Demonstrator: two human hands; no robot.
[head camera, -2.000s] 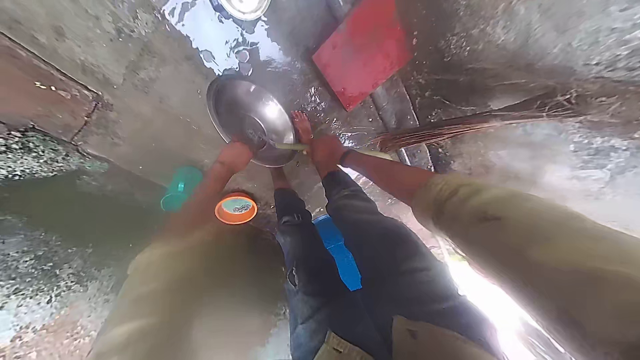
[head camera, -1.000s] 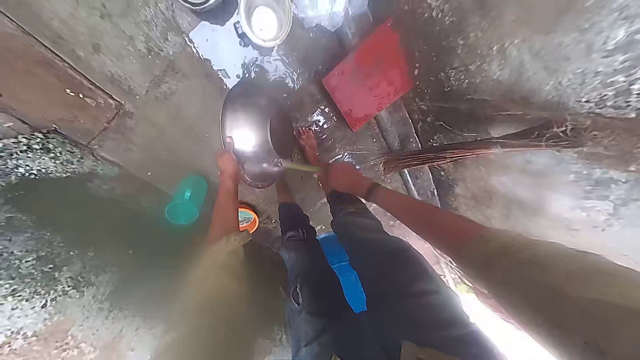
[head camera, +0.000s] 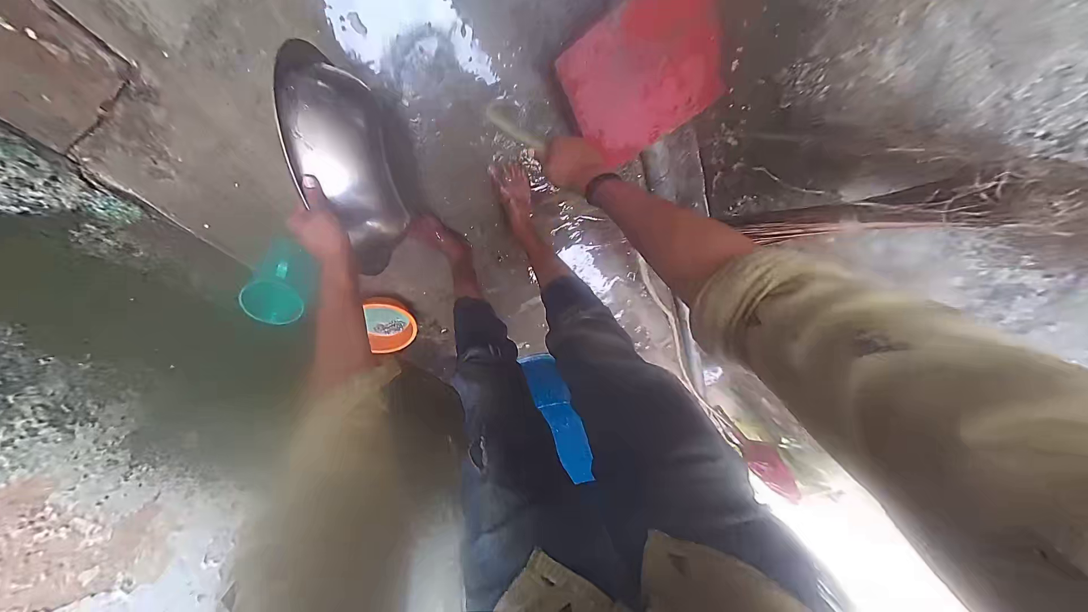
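Note:
My left hand (head camera: 321, 225) grips the rim of a steel basin (head camera: 336, 144), which is tilted on edge over the wet floor, its thumb on the shiny metal. Out to the right, my right hand (head camera: 574, 164) is closed on a pale green hose (head camera: 512, 126), whose blurred free end points left toward the basin. Below my left hand, close to the forearm, a green plastic mug (head camera: 272, 293) lies at the edge of dark water. An orange-rimmed bowl (head camera: 393, 325) with something grainy inside sits right of that forearm.
Beyond my right hand lies a red board or slab (head camera: 643, 76). Bundled thin sticks, like a broom (head camera: 816, 229), stretch to the right. My bare feet (head camera: 512, 191) stand on wet concrete, and a blue plastic object (head camera: 561, 421) shows between my legs. Murky water (head camera: 187, 365) lies at left.
The basin has gone from lying open side up to standing tilted in my left hand. My right hand with the hose has moved away from it, toward the red slab. The view has shifted.

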